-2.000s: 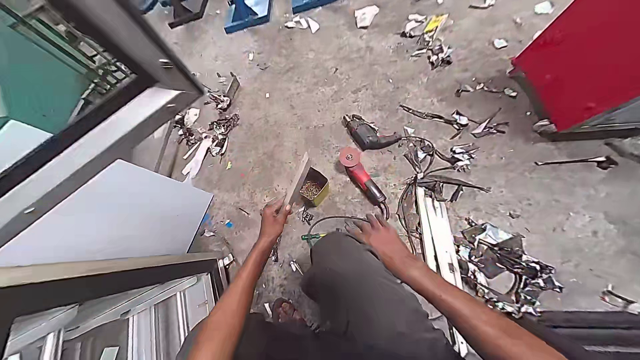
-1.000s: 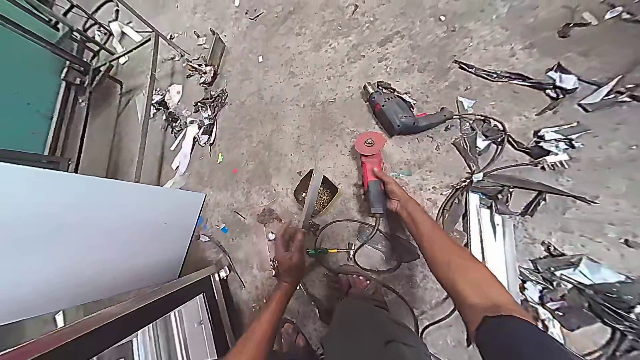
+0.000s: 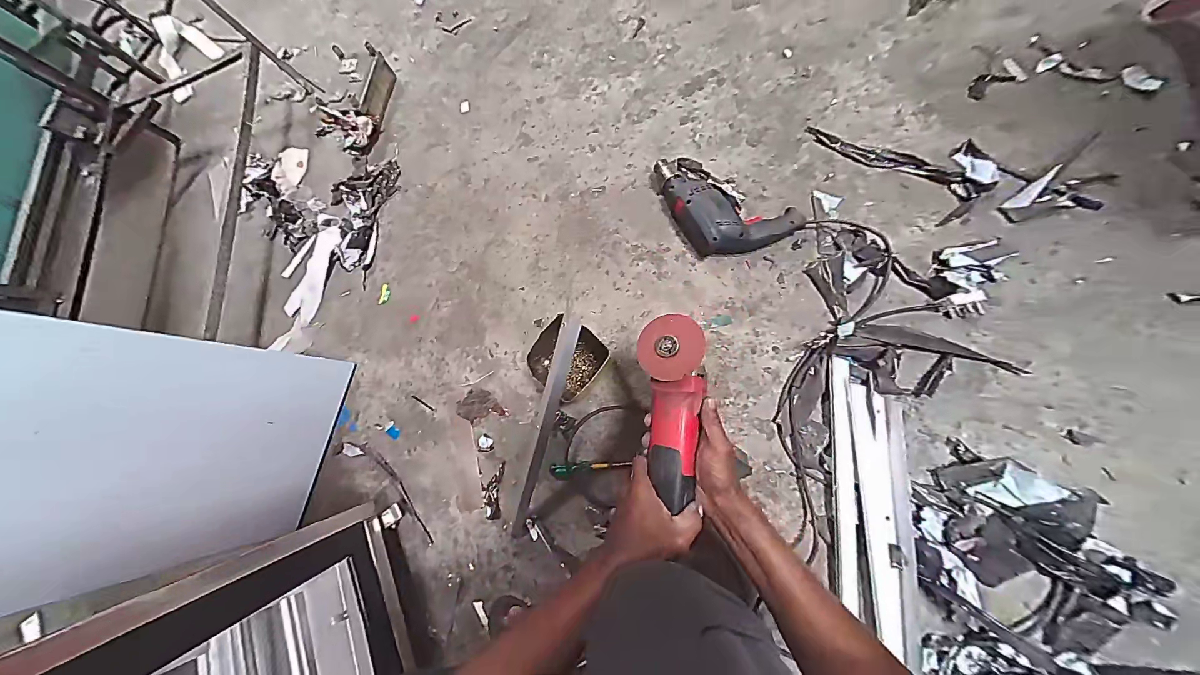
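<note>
Both hands hold a red and black angle grinder (image 3: 675,427) over the floor, its reddish disc pointing away from me. My left hand (image 3: 652,516) wraps the black rear of the body, and my right hand (image 3: 720,459) grips its right side. To the left, a flat metal bar (image 3: 548,412) leans across the rim of a small container of screws or similar small parts (image 3: 583,367). A screwdriver with a green handle (image 3: 577,469) lies partly behind the hands. Beyond the grinder, a corded power drill (image 3: 717,217) rests on the concrete.
Long white metal profiles (image 3: 872,506) and a heap of torn wrapping scraps (image 3: 1022,534) lie on the right, near tangled cables (image 3: 797,422). A pale panel (image 3: 159,450) and a framed window unit (image 3: 375,572) stand at left. More scraps (image 3: 323,216) lie upper left.
The metal bar, earlier in my left hand, is let go and rests against the container. My right hand took hold of the grinder and lifted it from the floor; my left hand has joined it.
</note>
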